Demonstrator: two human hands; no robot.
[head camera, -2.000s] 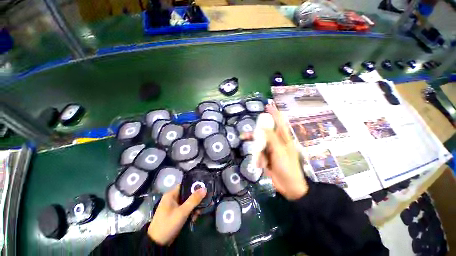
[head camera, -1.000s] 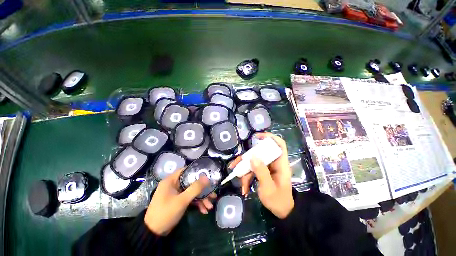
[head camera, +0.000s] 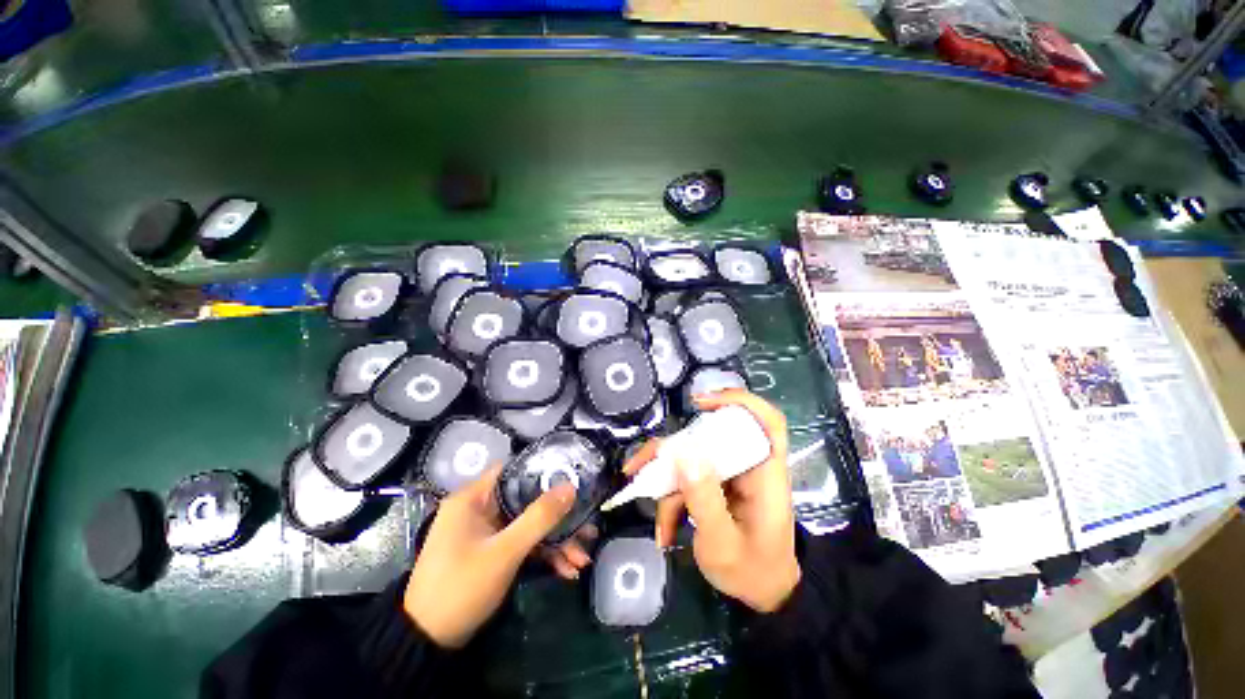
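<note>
My left hand [head camera: 475,557] holds a black rounded-square housing [head camera: 557,477], its thumb on the face and fingertips below the edge. My right hand [head camera: 741,530] grips a white glue bottle [head camera: 720,448], tilted with its narrow nozzle pointing left and down. The nozzle tip is at the right edge of the held housing; whether it touches I cannot tell. A pile of grey-faced housings [head camera: 523,370] with pale central rings lies just beyond my hands on clear plastic film [head camera: 806,471]. One more grey-faced housing [head camera: 630,582] lies between my wrists.
Newspaper [head camera: 1017,328] lies at the right, above an open carton [head camera: 1212,585] with black covers. At left are a black cover [head camera: 124,538] and a shiny unit [head camera: 212,511]. Spaced units [head camera: 695,194] line the green belt [head camera: 574,123]. A red tray [head camera: 1017,55] is beyond.
My right hand has brought the glue bottle down and left to the held housing, nozzle now at its edge. My left hand has raised and tilted the housing. The view has shifted.
</note>
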